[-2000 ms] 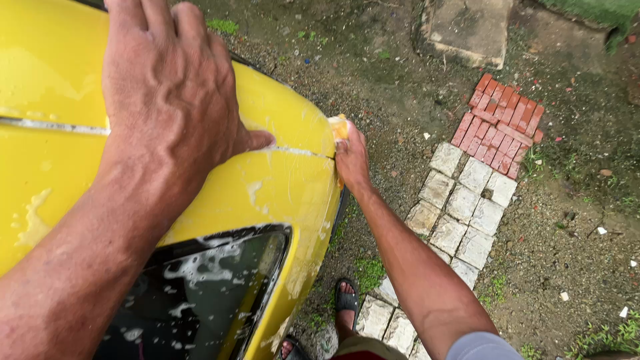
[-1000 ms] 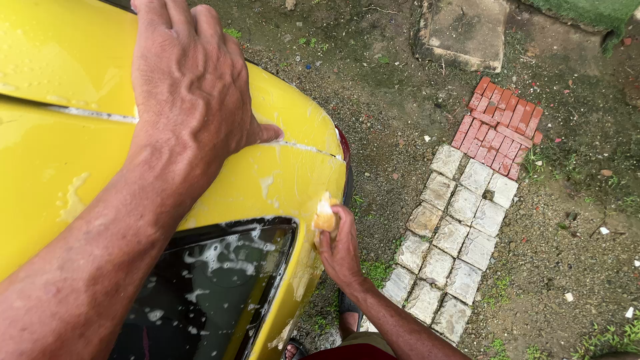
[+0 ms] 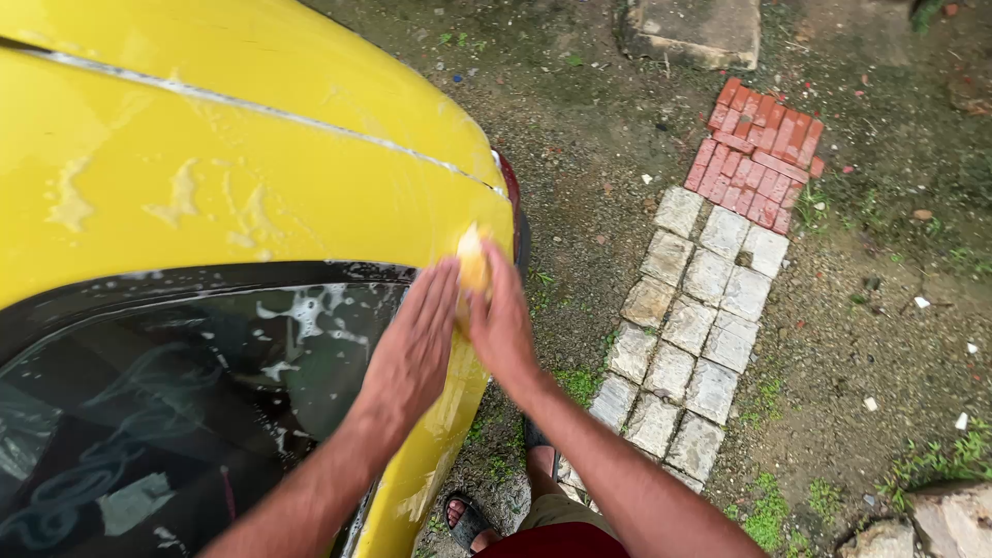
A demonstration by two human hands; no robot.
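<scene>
My right hand (image 3: 500, 318) holds a soapy yellow sponge (image 3: 473, 260) against the corner of a yellow car body (image 3: 310, 186), beside the rear window. Close to its left, my left hand (image 3: 415, 341) lies flat with the fingers together, over the window's edge and the yellow panel, and holds nothing. White suds streak the paint and spot the dark window glass (image 3: 325, 364). A foamy panel seam (image 3: 271, 116) runs across the body above both hands. The sponge is slightly blurred.
Right of the car, gravelly ground carries a path of pale stone pavers (image 3: 690, 325) and red bricks (image 3: 756, 155). A concrete slab (image 3: 694, 31) lies at the top, rocks (image 3: 957, 519) at the lower right. My sandalled foot (image 3: 465, 521) is beside the car.
My left hand has come off the upper panel and down beside my right hand. My right hand with the sponge was at the car's edge near the seam, then lower on the pillar.
</scene>
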